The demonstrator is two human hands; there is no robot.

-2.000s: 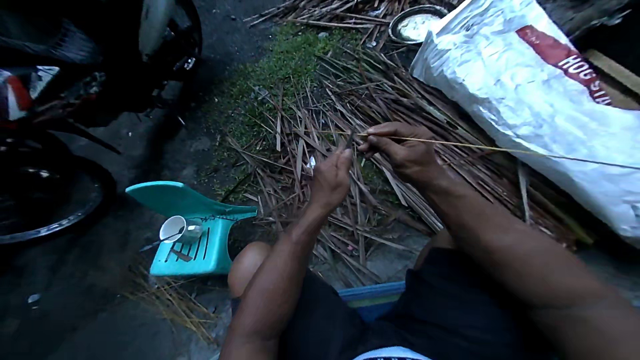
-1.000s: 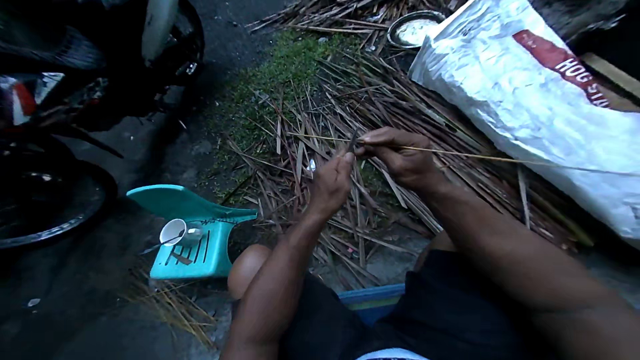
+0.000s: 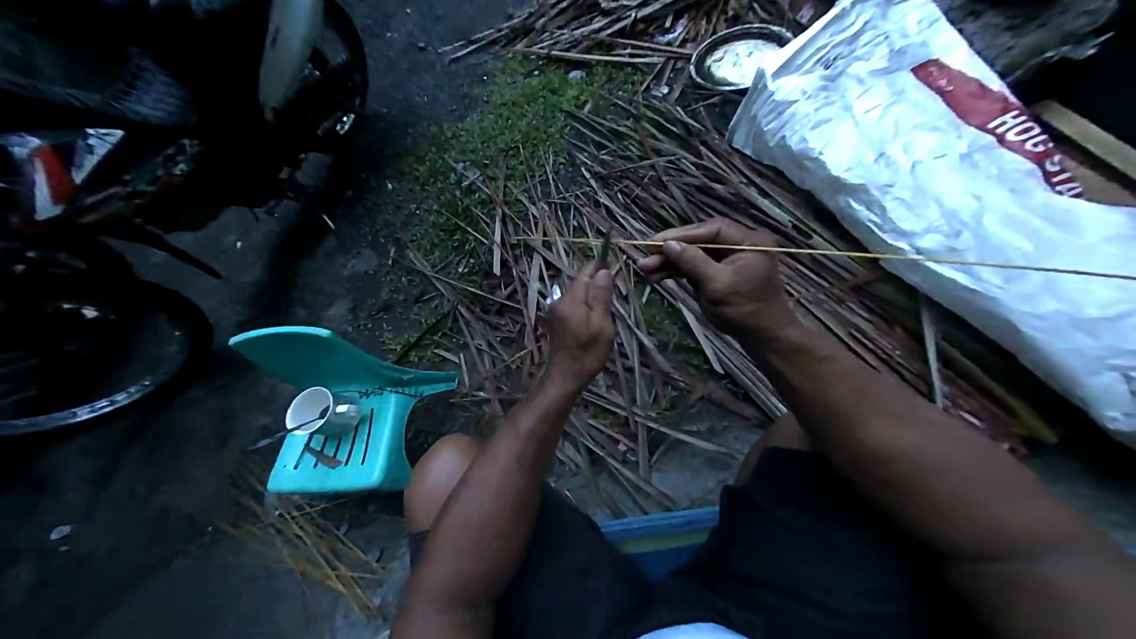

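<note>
My left hand (image 3: 581, 315) is closed around a small dark blade (image 3: 605, 248), probably a knife, that points up from the fist. To its right, my right hand (image 3: 719, 266) pinches a long thin yellowish palm-leaf midrib (image 3: 852, 254) between thumb and fingers. The midrib runs nearly level from just left of the blade, across it, and out past the right edge over the sack. Both hands are above a heap of dry brown leaf strips (image 3: 532, 346). How the left fingers sit on the handle is hidden.
A teal plastic chair (image 3: 346, 470) at left holds a white cup (image 3: 309, 410) with a spoon. Beside it lie thin yellowish sticks (image 3: 311, 550). A motorcycle (image 3: 133, 195) stands at upper left. A white sack (image 3: 852, 142) lies at right, near a round bowl (image 3: 737, 55).
My right hand has moved slightly away from the left hand and blade, opening a small gap. The midrib lies closer to level than a second ago. The left hand has barely moved.
</note>
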